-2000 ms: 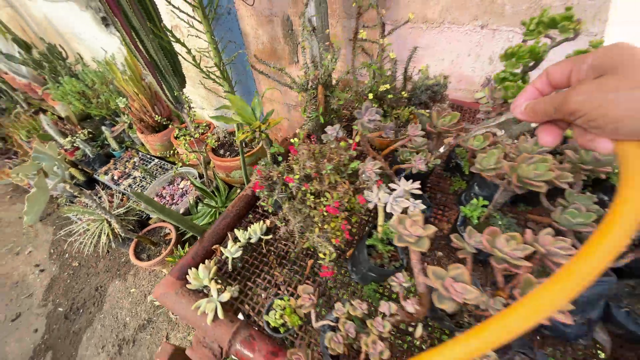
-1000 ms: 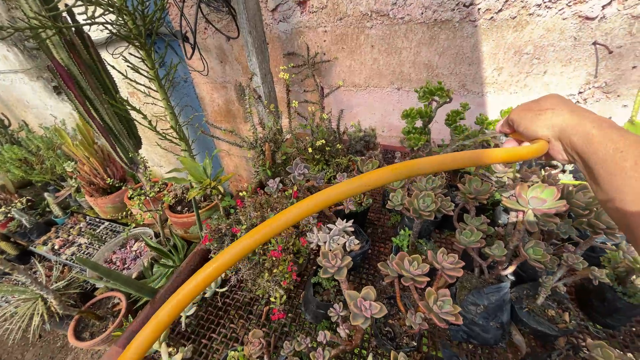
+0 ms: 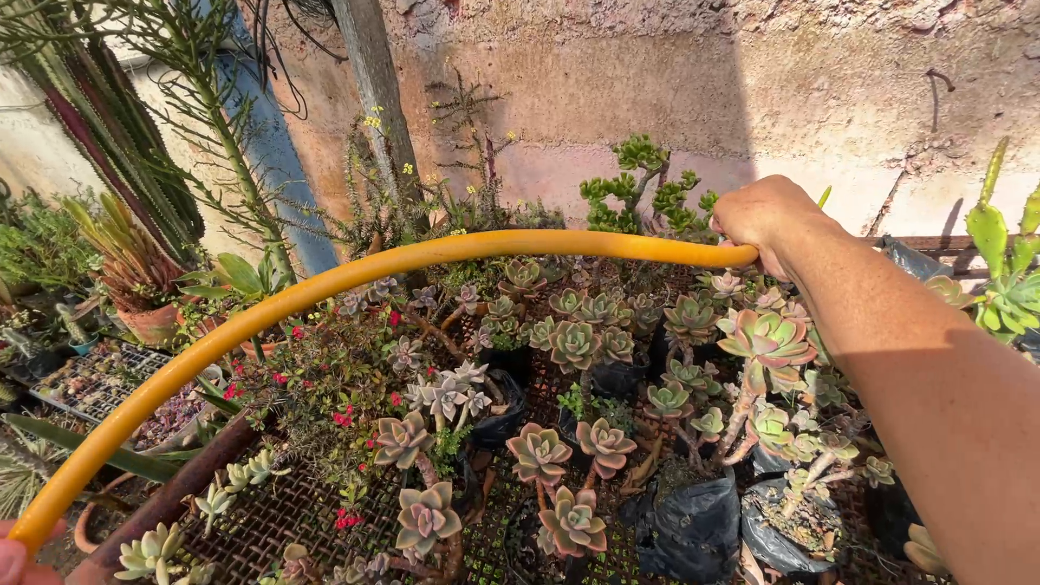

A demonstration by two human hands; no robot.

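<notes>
A yellow garden hose (image 3: 455,248) arcs across the view above potted succulents. My right hand (image 3: 756,219) is closed around its far end, near a green bushy succulent (image 3: 634,187) by the wall. At the bottom left corner my left hand (image 3: 28,561) holds the other visible part of the hose, with only some fingers showing. Under the arc, rosette succulents (image 3: 573,520) grow in black plastic bags (image 3: 686,520) on a rusty metal mesh bench (image 3: 260,528). Left of them is a bush with small red flowers (image 3: 341,418). Whether water leaves the hose cannot be seen.
A rough pinkish wall (image 3: 585,97) stands behind the bench, with a wooden post (image 3: 378,97) and a blue pipe (image 3: 276,154) in front. Tall cacti (image 3: 122,138) and a terracotta pot (image 3: 150,325) are at the left. A prickly pear (image 3: 991,236) stands at the right.
The view has swung to the right. My left hand has come into view at the bottom left. My right forearm now reaches farther into the picture, its hand still on the hose.
</notes>
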